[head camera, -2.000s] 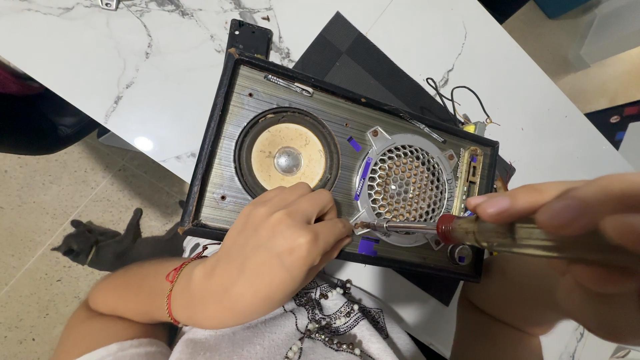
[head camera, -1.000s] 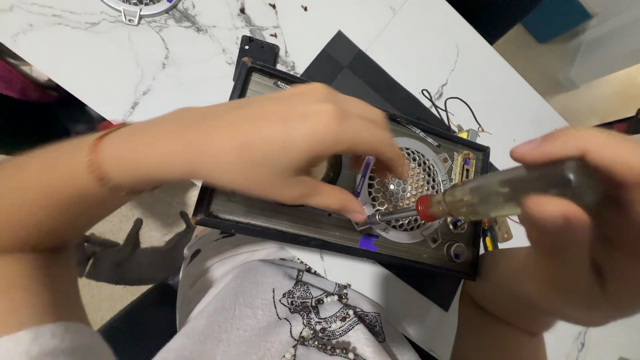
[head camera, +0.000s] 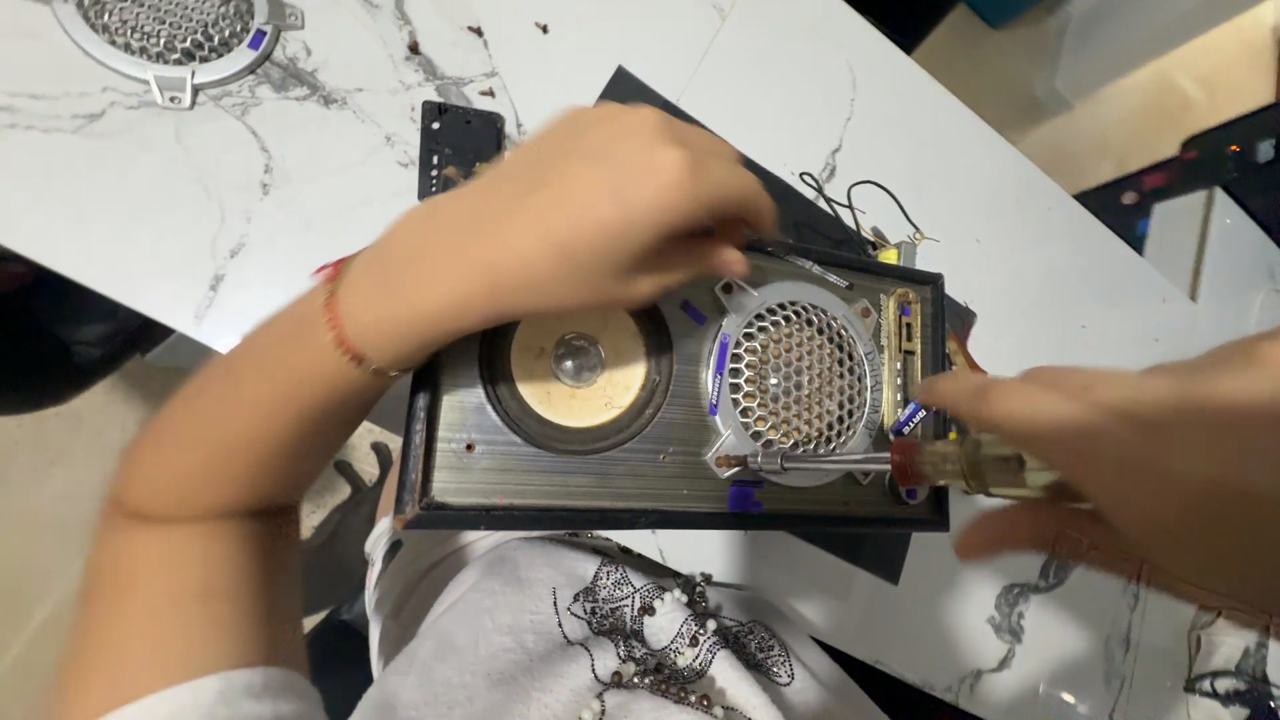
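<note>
A black-framed speaker box (head camera: 560, 490) with a brushed metal front lies across my lap and the table edge. On it, a silver honeycomb speaker grille (head camera: 800, 375) covers the right driver, while the left speaker cone (head camera: 575, 370) is bare. My right hand (head camera: 1110, 450) is at the clear handle of a screwdriver (head camera: 830, 461) with a red collar; its tip is at a rusty screw (head camera: 731, 461) in the grille's lower left tab. Over the box's upper edge is my left hand (head camera: 660, 210), blurred, its fingers bent; whether they hold anything cannot be told.
A second round grille (head camera: 172, 75) lies at the marble table's upper left, near several small screws (head camera: 475, 31). A black perforated plate (head camera: 460, 140), a dark sheet (head camera: 870, 560) and black wires (head camera: 860, 200) adjoin the box. A grey cat (head camera: 350, 530) is on the floor below left.
My left hand has moved from the lower left of the grille up over the box's top edge. The screwdriver stays at the grille's lower left tab. The view has shifted, showing the second grille.
</note>
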